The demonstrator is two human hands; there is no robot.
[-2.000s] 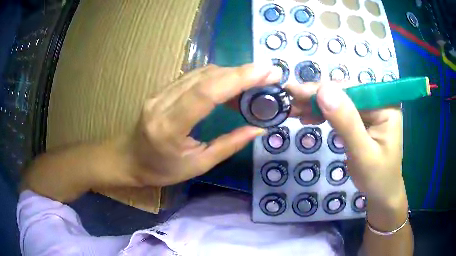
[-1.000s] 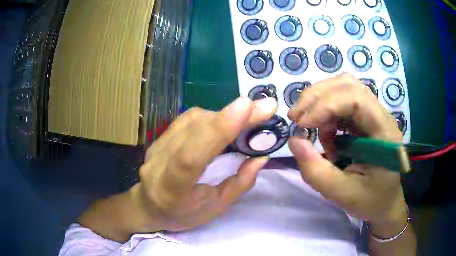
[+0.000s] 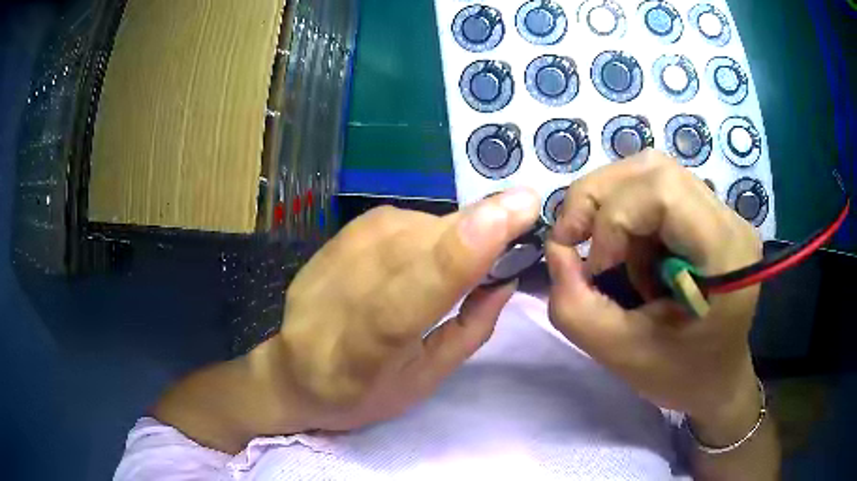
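My left hand (image 3: 385,301) pinches a round dark speaker (image 3: 517,260) by its rim between thumb and fingers, tilted, with its grey back disc partly showing. My right hand (image 3: 658,272) holds the green test probe (image 3: 684,286), seen nearly end-on, with its fingertips close against the speaker's right edge. The probe's front tip is hidden by the fingers, so contact cannot be told. Red and black leads (image 3: 785,265) run from the probe to the right. The white foam tray (image 3: 599,113) behind the hands holds rows of speakers.
A brown cardboard sheet (image 3: 183,113) lies at the left on glossy clear plastic trays (image 3: 305,141), with small red marks at their side. The green mat (image 3: 399,103) shows between them and the foam tray. My body in a light shirt is at the bottom.
Since one second ago, the held speaker has tilted and shows less of its back. The probe has turned nearly end-on. The foam tray's lower rows show more. Earlier, the view moved down and closer to my body.
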